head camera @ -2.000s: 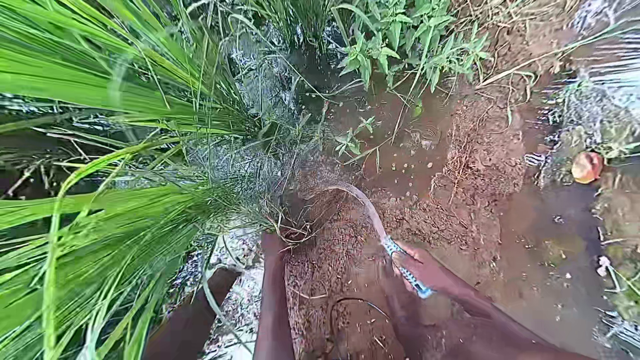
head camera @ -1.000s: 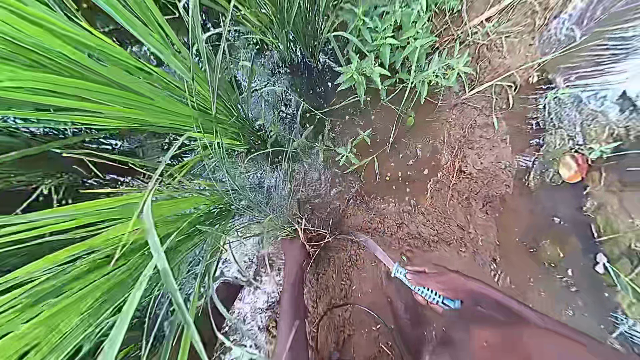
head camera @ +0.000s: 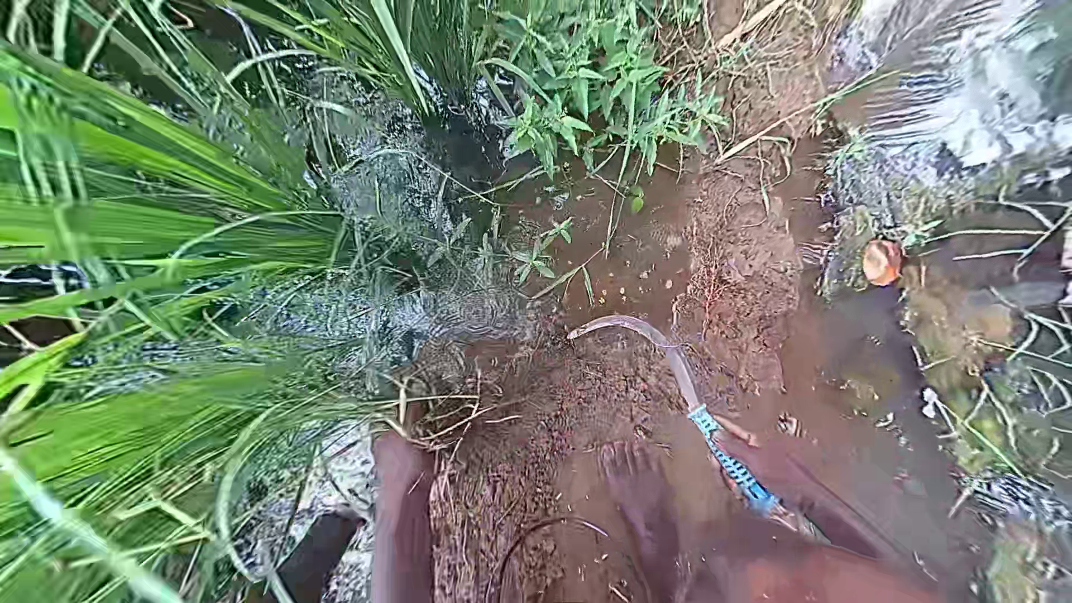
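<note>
My right hand [head camera: 758, 473] is closed around the light-blue patterned handle of a sickle [head camera: 682, 373]. The curved metal blade lies over the wet mud, its tip pointing left, apart from my left hand. My left hand [head camera: 404, 448], at the lower left, is bunched around thin pale grass stems [head camera: 435, 423] at the edge of the green clump; its fingers are partly hidden by the stems. Long green grass blades [head camera: 167, 218] spread to the left of it.
A bare foot [head camera: 641, 494] stands in muddy water between the hands. Leafy weeds [head camera: 586, 84] grow at the top. A muddy ridge [head camera: 741, 268] runs beside shallow water. At right are an orange-brown round object [head camera: 882, 261] and thin twigs [head camera: 1030, 335].
The sickle blade has moved right, away from my left hand, and its whole curve now shows. My left hand has drawn slightly back toward me with the stems. The view has shifted somewhat.
</note>
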